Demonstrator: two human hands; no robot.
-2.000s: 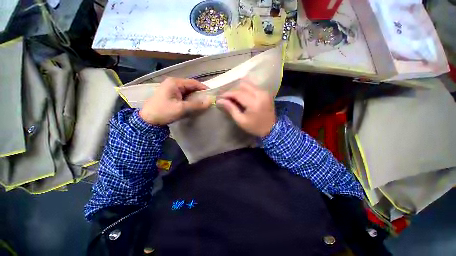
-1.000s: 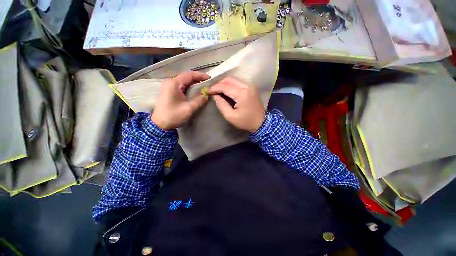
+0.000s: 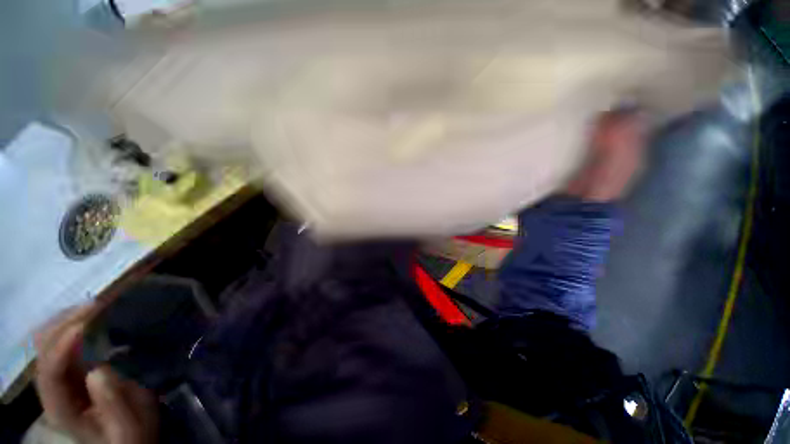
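Observation:
A large beige fabric bag [image 3: 416, 182], strongly blurred, spans the upper middle of the view. My right hand [image 3: 611, 156] is at its right edge and appears to grip it; the fingertips are blurred. My left hand [image 3: 91, 381] is at the lower left, away from the bag, with its fingers curled near a dark grey shape. Whether it holds anything cannot be told. No fastener can be made out on the bag.
The white bench [image 3: 43, 208] runs along the left, with a round bowl of metal parts [image 3: 89, 225] and a yellow press base [image 3: 165, 204]. A red container edge [image 3: 440, 295] shows below the bag. Grey floor with a yellow line [image 3: 734, 286] lies at right.
The view has swung right. My hands, together at the bag mouth before, are now far apart. The beige fabric is now higher and fills the upper view; my left hand is away from it.

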